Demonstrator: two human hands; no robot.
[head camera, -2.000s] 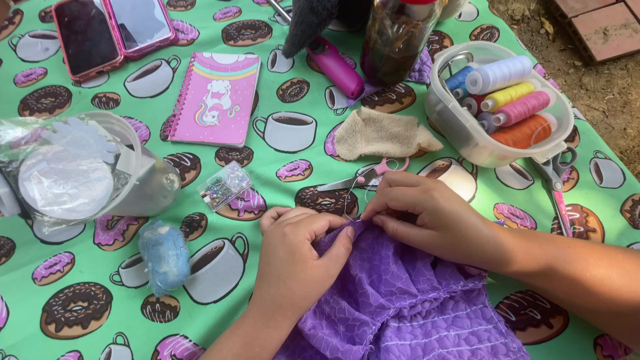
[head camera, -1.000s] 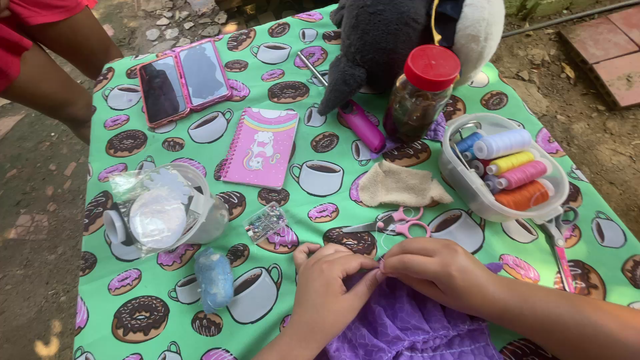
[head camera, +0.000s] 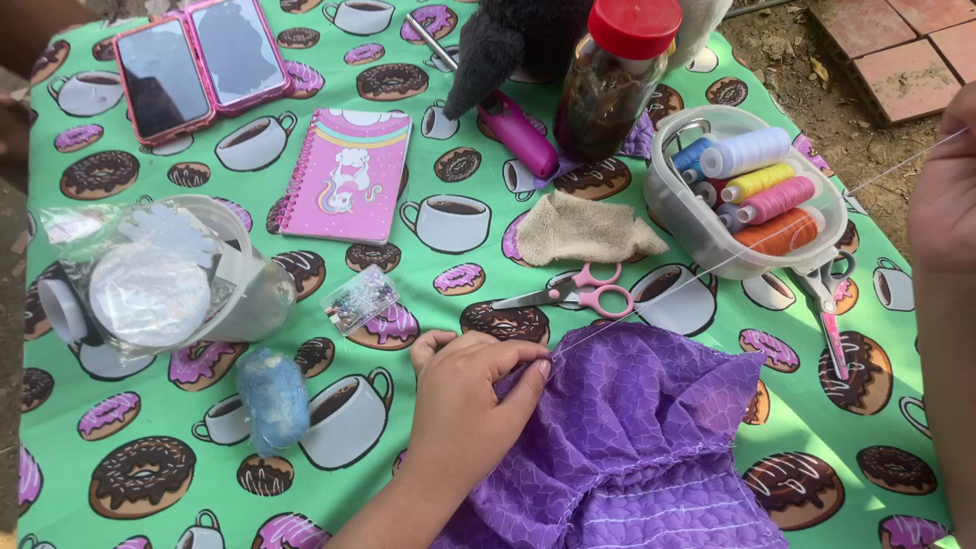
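My left hand (head camera: 480, 396) pinches the top edge of a purple fabric piece (head camera: 633, 412) between thumb and forefinger. A pale sewing thread (head camera: 709, 268) runs taut from that pinch up to my right hand (head camera: 949, 191), raised at the right edge and partly cut off. Its fingertips are out of view, and no needle can be made out. Pink-handled scissors (head camera: 587, 293) lie just above the fabric, beside a beige cloth scrap (head camera: 583, 229). Thread spools (head camera: 770, 191) fill a clear plastic container (head camera: 671, 229) at the upper right.
Grey-handled scissors (head camera: 827, 313) lie by the container. A red-lidded jar (head camera: 614, 84), dark plush toy (head camera: 496, 53) and magenta tool handle (head camera: 518, 137) stand or lie behind. Leftward are a notebook (head camera: 347, 175), phone and case (head camera: 202, 69), bead box (head camera: 362, 301), blue bundle (head camera: 272, 400) and plastic tub (head camera: 267, 297).
My right hand has moved from beside my left hand out to the upper right, drawing the thread into a long line. My left hand still pinches the purple fabric.
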